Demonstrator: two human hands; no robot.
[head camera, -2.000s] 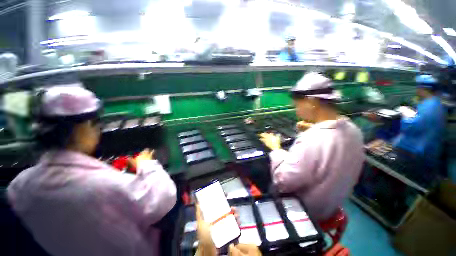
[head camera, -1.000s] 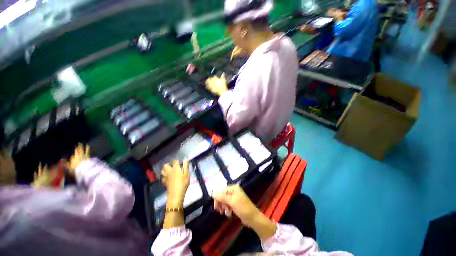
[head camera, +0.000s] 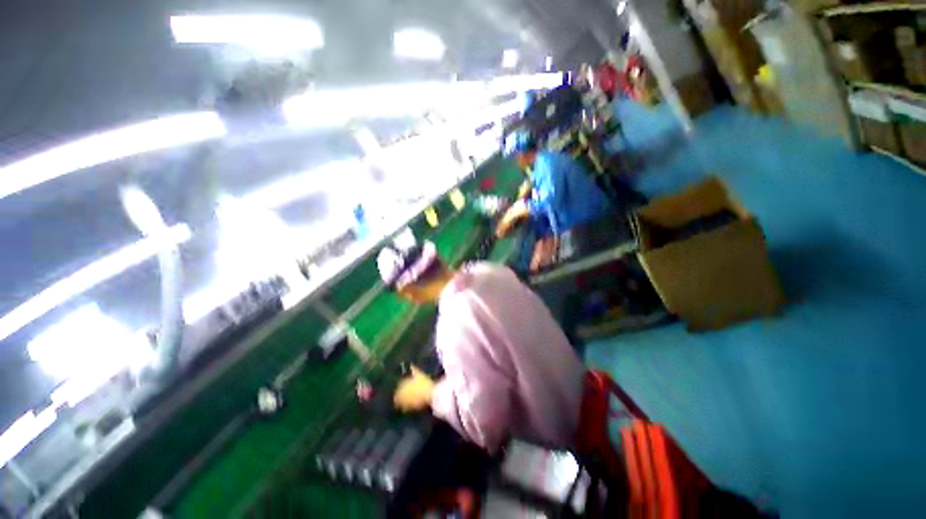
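Observation:
Neither of my hands is in the picture. Nearest in front of me, at the bottom edge, is a black slotted phone tray (head camera: 592, 489), cut off by the frame. A pale-faced smartphone (head camera: 540, 469) lies in one of its slots, and part of another pale slab shows below it. Red slatted plastic (head camera: 650, 470) stands beside the tray on the right. The view is tilted and blurred, so small details cannot be told.
A person in a pink smock (head camera: 508, 355) sits just ahead at the green line bench (head camera: 234, 446), where a tray of several phones (head camera: 371, 456) lies. A person in blue (head camera: 564, 193) sits farther along. A cardboard box (head camera: 711, 269) stands on the blue floor (head camera: 853, 355).
The view has swung up and tilted along the line. My hands, seen over the black tray a second ago, have left the picture, and most of the tray is now cut off.

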